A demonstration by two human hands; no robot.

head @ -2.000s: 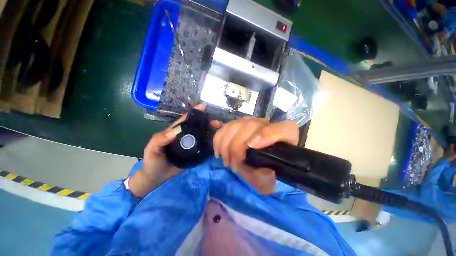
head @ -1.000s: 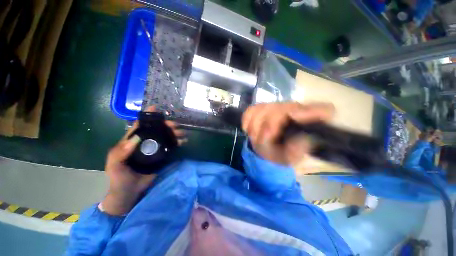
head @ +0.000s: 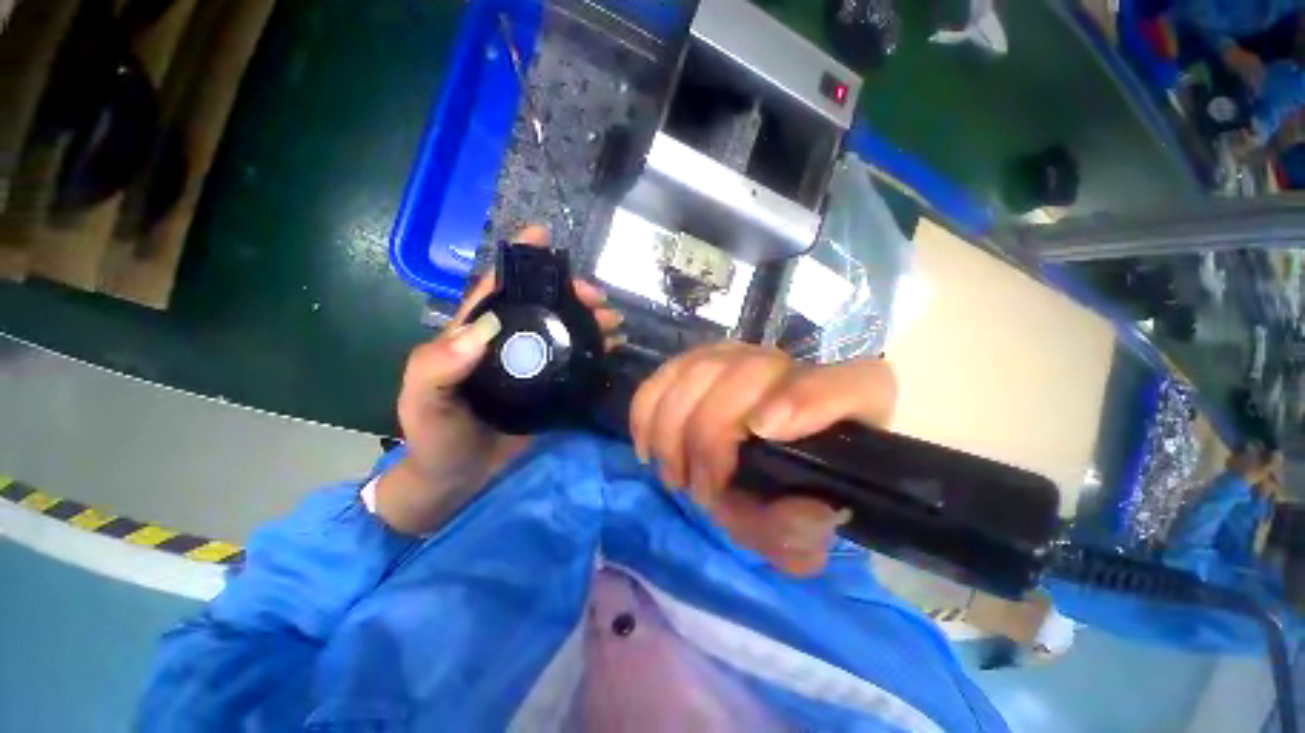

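My left hand point(head: 455, 415) holds a round black earcup housing point(head: 551, 390) with a pale disc facing up and a short bracket pointing away from me. My right hand point(head: 759, 441) is wrapped around a thick black electric screwdriver point(head: 916, 498), its cable running off to the right. The screwdriver's front end points left at the housing's right side; the bit and any screw are hidden or too small to tell. The silver-grey screw feeder point(head: 766, 115) stands beyond my hands, its small red switch lit.
A blue tray point(head: 455, 158) and speckled grey mat point(head: 565, 143) lie left of the feeder. A clear bag point(head: 859, 272) and tan cardboard sheet point(head: 1002, 358) lie right. Cardboard dividers point(head: 215, 136) hold black parts at far left. Another person's blue sleeve point(head: 1216, 537) shows at right.
Since one second ago, my right hand has brought the screwdriver back from near the feeder to beside the housing. The housing is still in my left hand. The view has shifted.
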